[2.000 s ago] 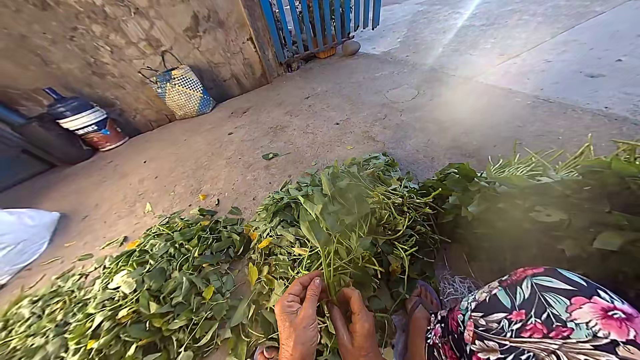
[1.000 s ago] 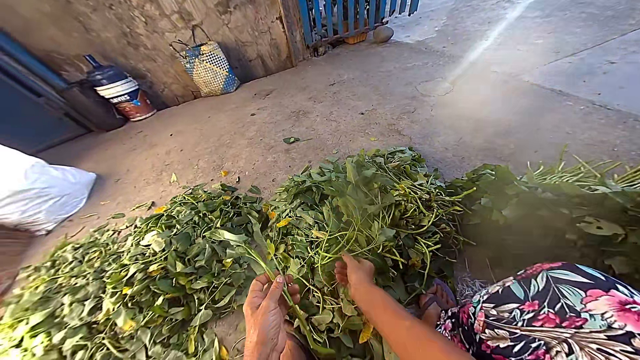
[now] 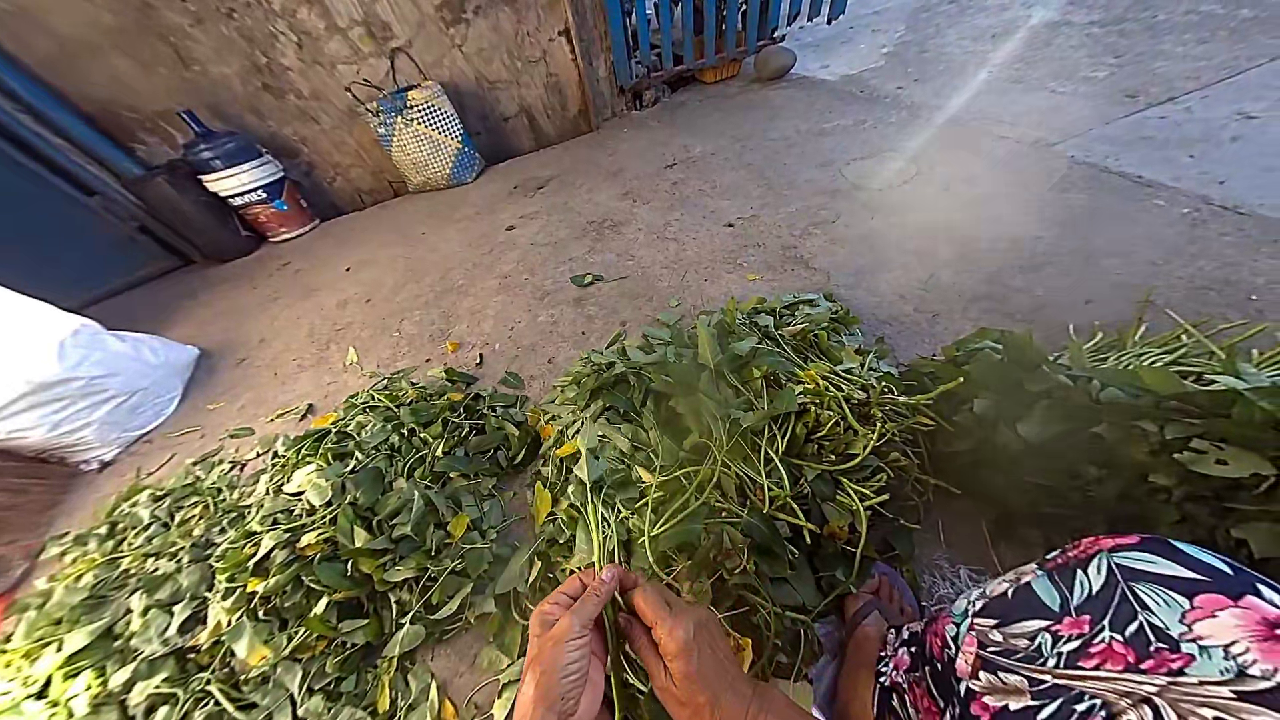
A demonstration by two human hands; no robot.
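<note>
My left hand (image 3: 568,645) pinches a few long green leafy stems (image 3: 598,520) between thumb and fingers at the bottom centre. Right against it, my right hand (image 3: 680,640) has its thumb and fingertips at the same stems; whether it grips them is hard to tell. The stems point up over the middle heap of leafy green vines (image 3: 740,440), which lies on the ground just beyond my hands. Left of my hands spreads another heap of green leaves (image 3: 330,530) with some yellow ones among them. A third heap of greens with stems (image 3: 1120,430) lies to the right.
My sandalled foot (image 3: 875,625) and floral-clothed leg (image 3: 1090,630) are at lower right. A white sack (image 3: 110,385) stands at left. Along the wall are a paint bucket with a blue jug (image 3: 255,190) and a woven bag (image 3: 425,135). A blue slatted gate (image 3: 700,35) and a stone (image 3: 775,62) lie farther off.
My right hand, apart from my left a second ago over the middle heap, has come back beside it at the stems. The view has swung left since two seconds ago.
</note>
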